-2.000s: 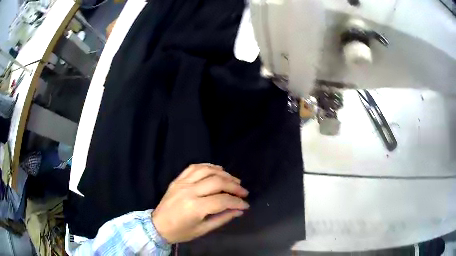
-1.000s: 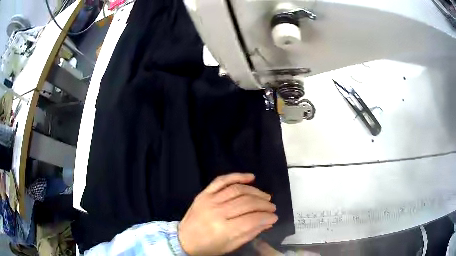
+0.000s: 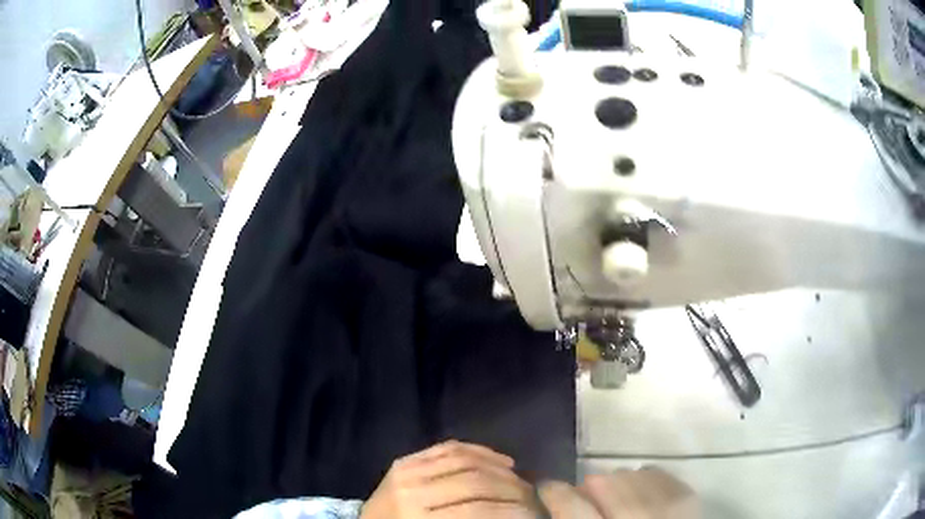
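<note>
The black garment (image 3: 345,304) covers the left and middle of the white table, with its straight right edge running down from the needle area. The off-white sewing machine head (image 3: 527,223) stands over that edge. My left hand (image 3: 456,487) lies on the garment at the bottom, fingers together, cut off by the picture's edge. My right hand (image 3: 619,495) is beside it at the garment's right edge, blurred and cut off; its grip cannot be made out. The presser foot area (image 3: 566,337) shows small shiny metal parts at the garment's edge.
Dark thread snips (image 3: 725,355) lie on the white table (image 3: 811,395) right of the needle. A blue tube (image 3: 685,10) curves behind the head. A pink item (image 3: 292,69) is at the far table end. Another wood-edged table (image 3: 112,152) stands at the left.
The view has tilted up, showing more of the machine head. The right hand has come in at the bottom beside the left hand. The snips lie in the same place on the table.
</note>
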